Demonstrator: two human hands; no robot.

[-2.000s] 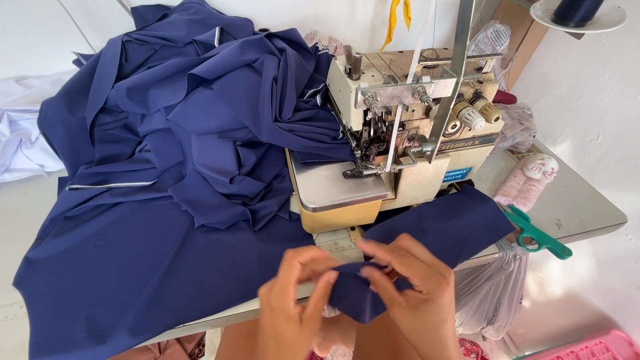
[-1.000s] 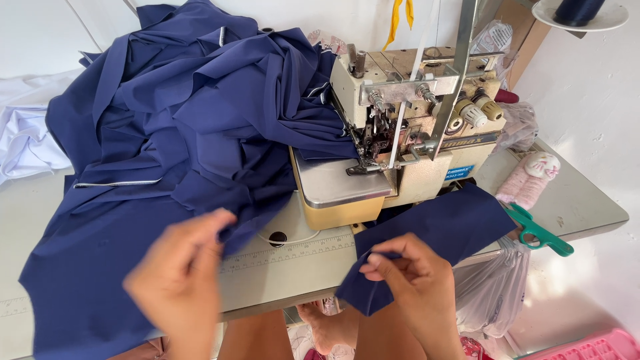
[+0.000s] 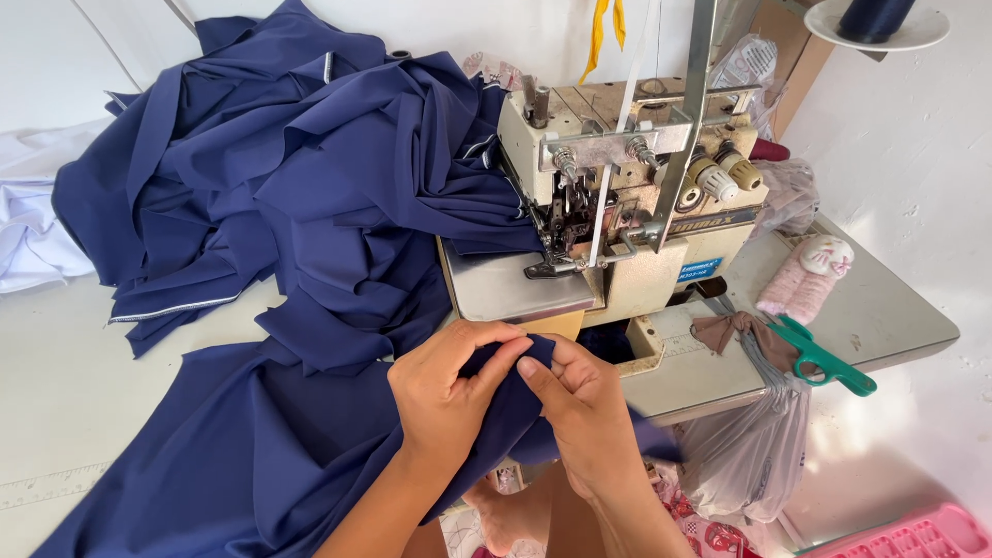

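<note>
My left hand [image 3: 457,380] and my right hand [image 3: 570,387] meet in front of the overlock sewing machine [image 3: 635,186]. Between them they pinch the edges of navy blue fabric [image 3: 294,457], which spreads to the left over the table's front edge. A navy strip trails, blurred, to the right under my right hand. Behind, a large heap of navy fabric [image 3: 333,170] with white-stitched edges lies left of the machine and reaches its metal plate [image 3: 511,283] near the presser foot [image 3: 552,270]. A white tape [image 3: 603,209] hangs down at the machine's front.
Green-handled thread snips [image 3: 825,364] lie at the table's right edge [image 3: 914,349], beside a pink fuzzy roll [image 3: 806,279]. A plastic bag [image 3: 752,442] hangs below. White fabric [image 3: 39,209] lies far left. A navy thread spool [image 3: 876,19] stands upper right, and a pink plastic tray [image 3: 914,535] is lower right.
My left hand has moved right to meet my right hand, and the large navy piece has come with it. The navy strip no longer lies across the table before the machine; a brown cloth knot shows there.
</note>
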